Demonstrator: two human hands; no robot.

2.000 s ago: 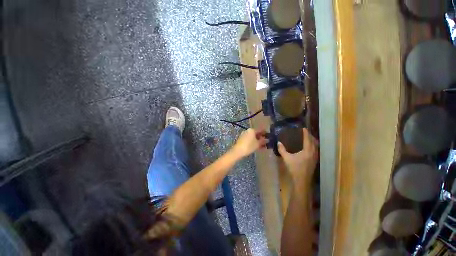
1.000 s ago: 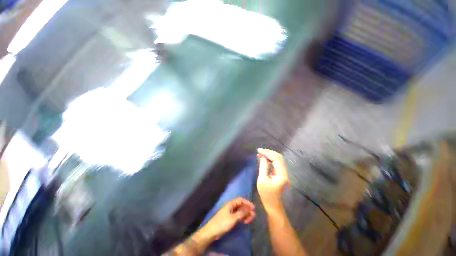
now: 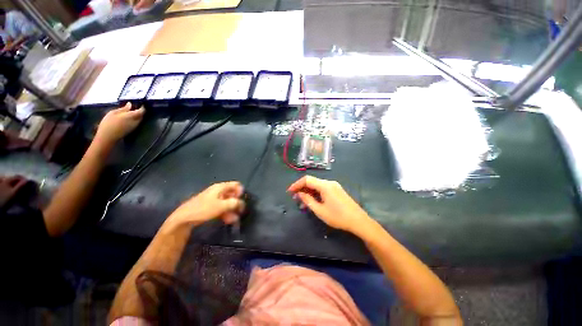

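Several square black-framed LED work lights with pale lens faces stand in a row at the back of the bench; the rightmost one (image 3: 272, 87) has a black cable (image 3: 260, 158) running down to my left hand (image 3: 214, 205). My left hand is slightly blurred, its fingers closed around the cable near its end; a small pale tip shows below them. My right hand (image 3: 322, 197) is to the right, over the bench near its front edge, fingers half curled and apart, with nothing visible in it. A small clear fixture (image 3: 316, 149) with a red wire loop lies beyond my right hand.
A stack of shiny white-looking plastic bags (image 3: 437, 140) lies right of the fixture, with clear scraps (image 3: 348, 130) around it. Other lamp cables (image 3: 156, 153) trail left across the dark-green bench (image 3: 408, 223). Another person's hand (image 3: 121, 121) touches the leftmost lamp. A metal-framed transparent screen (image 3: 447, 70) stands behind.
The view has turned from the rack of lamps to the bench. My hands have left the rack; both are now over the bench, the left at a lamp cable.
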